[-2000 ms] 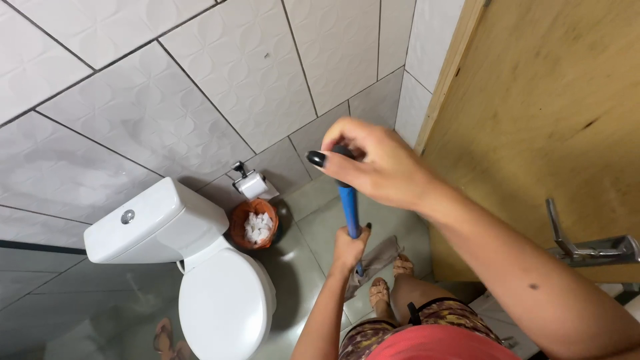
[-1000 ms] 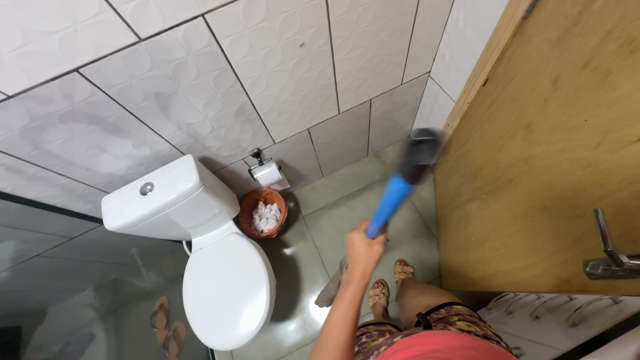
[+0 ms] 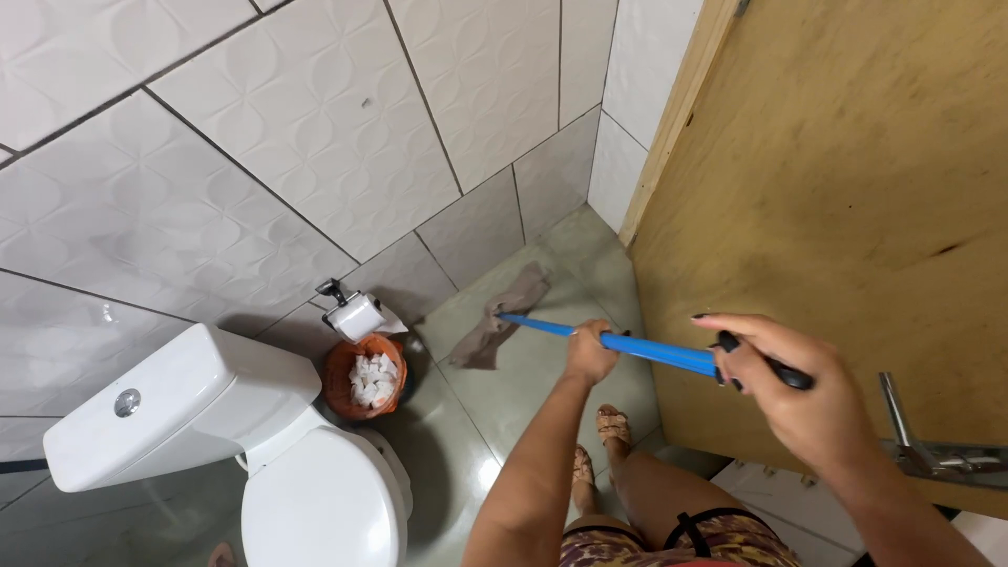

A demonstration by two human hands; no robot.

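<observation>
A blue pole [image 3: 661,352] with a black end slants across the head view. My left hand [image 3: 592,352] is closed around its middle. At the upper end my right hand [image 3: 776,378] grips the black end with thumb and some fingers, the index finger stretched out. The pole's far end meets a grey-brown cloth [image 3: 501,316] lying spread on the floor tiles near the wall; whatever head is under the cloth is hidden.
A white toilet [image 3: 319,504] with closed lid stands at lower left. Beside it are an orange wastebasket [image 3: 336,376] holding crumpled paper and a toilet paper roll [image 3: 356,316] on a wall holder. A wooden door [image 3: 835,205] with a metal handle [image 3: 906,425] is at the right. My sandalled feet are below.
The cloth has moved from near my feet towards the wall. The pole's black end has swung down to the right. My right hand, out of view one second ago, is back on that end.
</observation>
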